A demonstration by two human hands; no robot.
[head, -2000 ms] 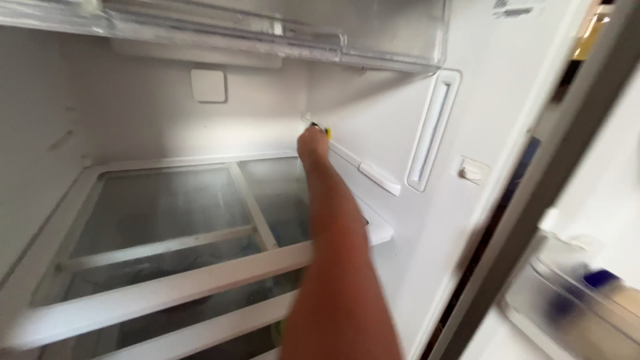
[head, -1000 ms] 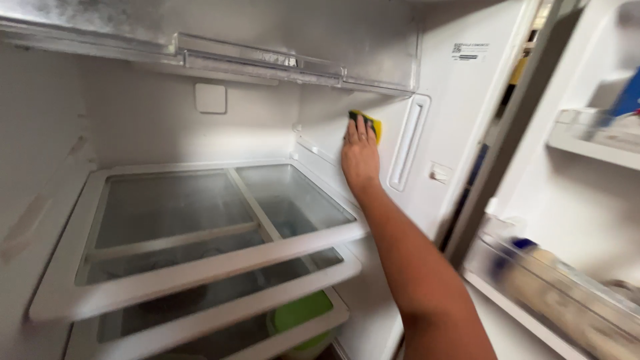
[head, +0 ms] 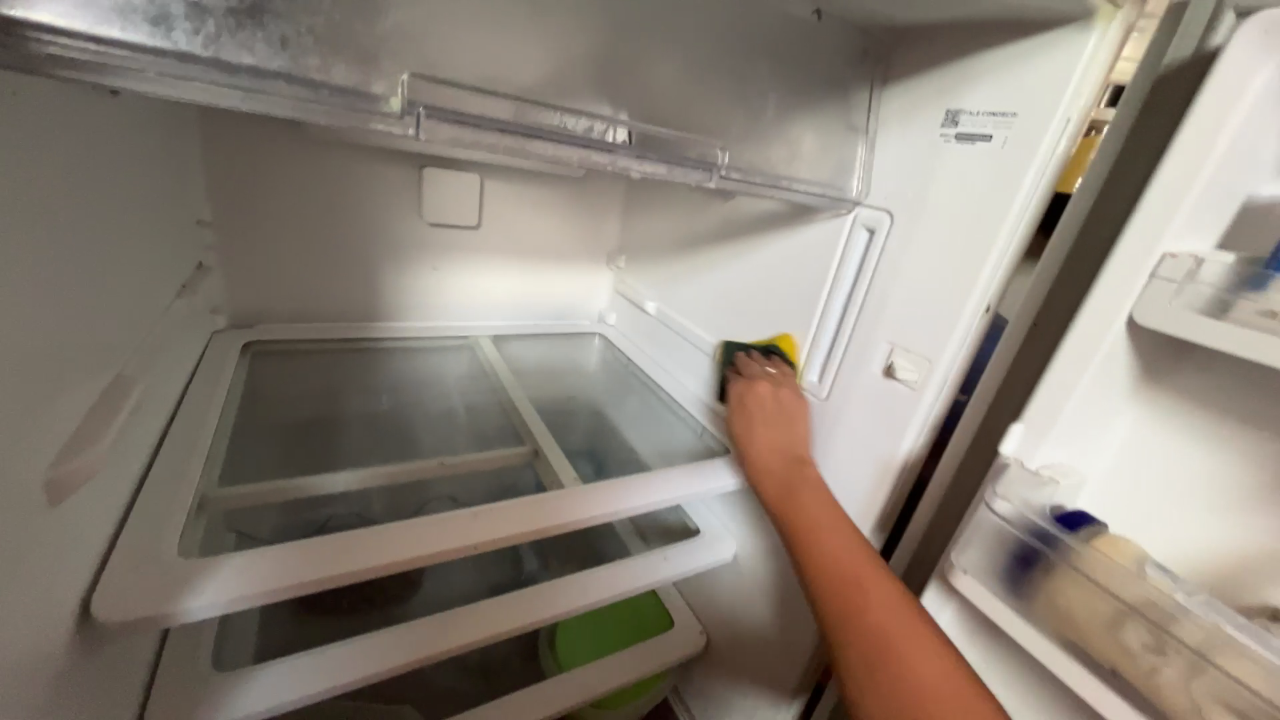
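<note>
My right hand (head: 768, 410) grips a yellow and dark green scouring sponge (head: 787, 350) against the right inner wall of a refrigerator (head: 740, 250). A ring shows on one finger. The sponge is just left of a tall recessed vent (head: 850, 300) and above the right edge of the upper glass shelf with its white frame (head: 400, 545). The far side of the sponge lies behind my fingers. My left hand is out of the picture.
Overhead runs a clear plastic drawer (head: 560, 130). Lower shelves (head: 450, 620) and a green-lidded container (head: 610, 640) sit beneath the upper one. At right, the open door carries bins (head: 1060, 610) with a blue-capped item. A switch (head: 903, 367) projects from the side wall.
My right hand, with the sponge, has come from the back corner forward along the right wall, and lower since one second ago. The view has shifted somewhat.
</note>
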